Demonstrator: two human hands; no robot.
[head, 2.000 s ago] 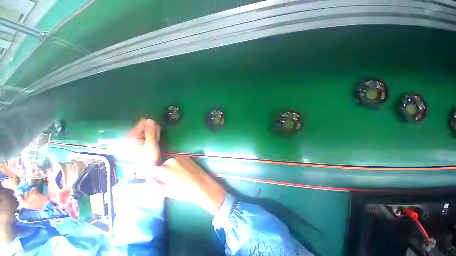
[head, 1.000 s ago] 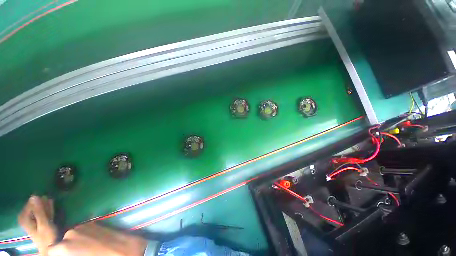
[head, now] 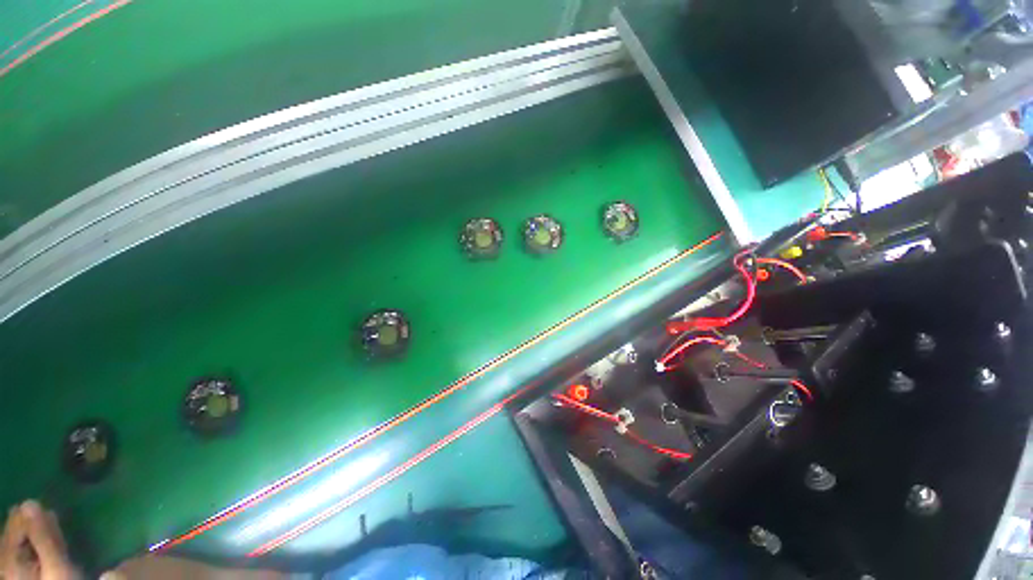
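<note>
Several round board assemblies, dark rings with lighter centres, lie spaced on the green belt: one near the left edge, one in the middle, and one at the far end. Fingers of what looks like my left hand show at the lower left corner, close together and cut off by the edge. What looks like my right hand is a strip of skin along the bottom edge, with a blue sleeve beside it. Its fingers are hidden or cut off. I cannot tell whether either holds anything.
A black test fixture with red wires and bolts fills the lower right. A metal rail runs behind the belt. A metal bar crosses its far end, before a black panel. Thin dark rods are on the bench edge.
The view has swung right from the neighbouring worker and tray towards the fixture. The hands now sit lower, mostly outside the picture. The boards appear shifted with the view.
</note>
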